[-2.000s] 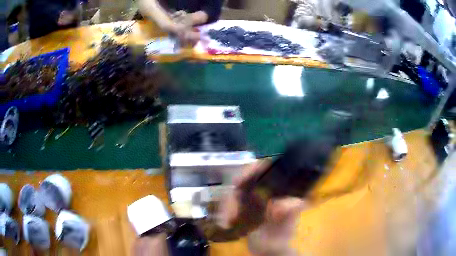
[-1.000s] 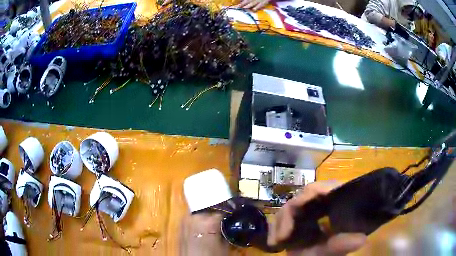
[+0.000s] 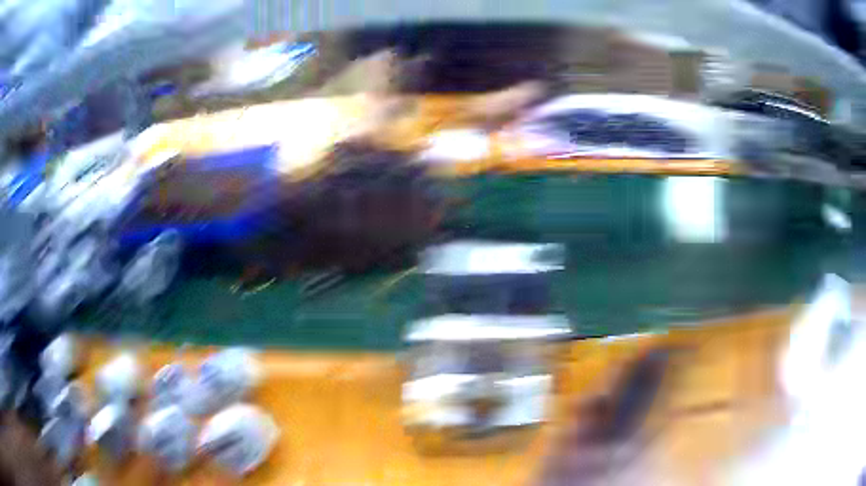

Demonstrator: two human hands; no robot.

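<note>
The whole view is badly blurred. A dark elongated shape, apparently the electric screwdriver [image 3: 641, 389], slants over the bench at the lower right. A brownish-pink smear beside its lower end may be my right hand [image 3: 584, 446]; its fingers and grip cannot be made out. A brown patch in the bottom left corner may be my left hand [image 3: 21, 457], cut off by the edge. White camera housings [image 3: 233, 439] stand in rows on the bench at the lower left. The screw feeder [image 3: 489, 327] stands at the centre, at the green belt's near edge.
A blue bin [image 3: 204, 195] and a dark tangled heap of wired parts [image 3: 356, 204] lie on the green belt [image 3: 627, 275]. More white housings [image 3: 71, 261] are at the left. Small black parts [image 3: 617, 131] lie across the belt. A blurred white shape [image 3: 821, 380] is at the right.
The view has shifted and blurred. The white housing and black dome beside the feeder are no longer seen there. The dark screwdriver shape is smaller, with no hand clearly visible around it.
</note>
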